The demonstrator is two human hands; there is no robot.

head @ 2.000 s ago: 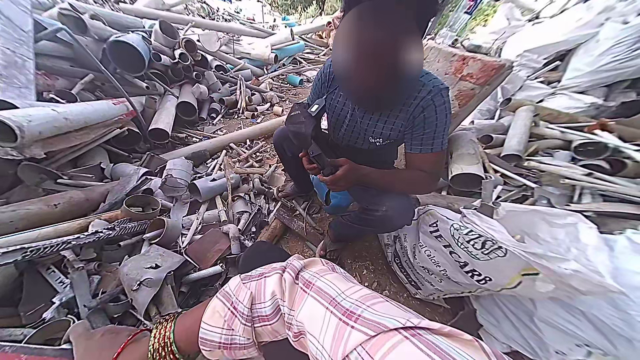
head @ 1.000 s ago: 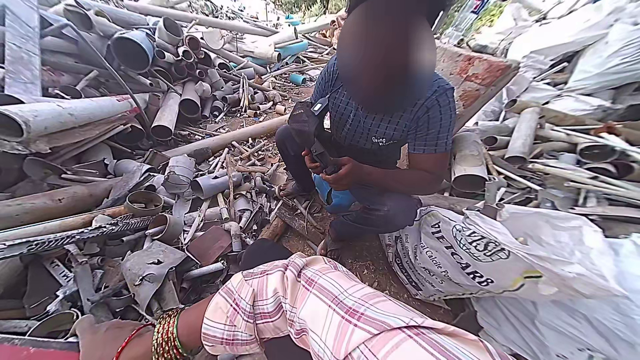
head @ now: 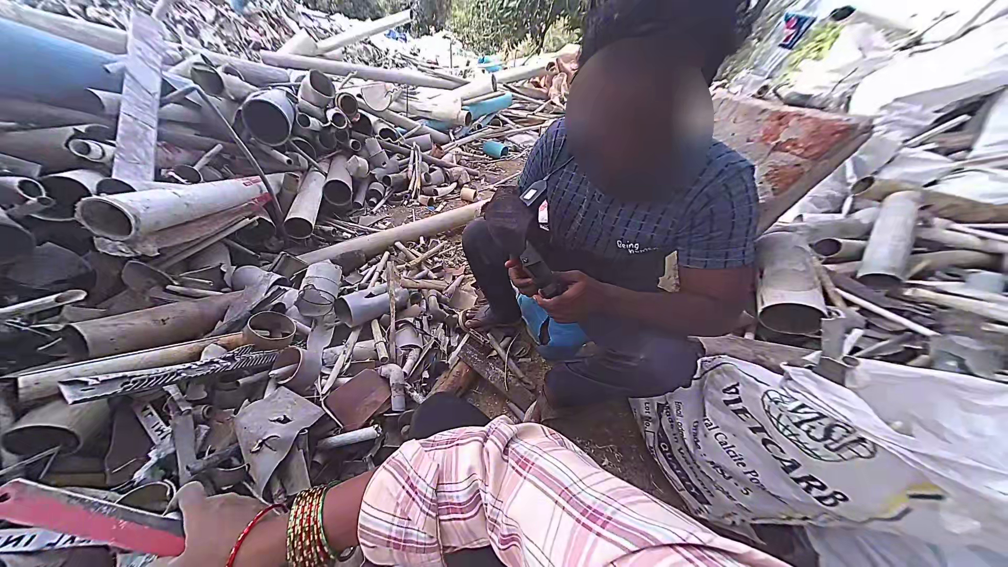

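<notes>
My right hand [head: 216, 520], with a red thread and several green and gold bangles at its wrist, reaches in from the right at the lower left. It is closed on the end of a long red flat strip [head: 94, 516] with a dark upper edge; the fingers are partly cut off by the frame's bottom. Its pink plaid sleeve [head: 504, 488] spans the bottom. Beside it lie a bent grey plastic sheet [head: 276, 433] and broken pipe pieces [head: 228, 472]. My left hand is out of view.
A person [head: 630, 260] crouches ahead, holding a dark device [head: 539, 272] in both hands. Scrap pipes [head: 173, 206] are heaped at the left, more pipes [head: 890, 240] at the right. A printed white sack [head: 764, 449] lies at the lower right; a reddish slab [head: 787, 150] leans behind the person.
The red strip shows more and has come up at the lower left, its angle changed, as my right hand has moved slightly right. The crouching person still holds the dark device.
</notes>
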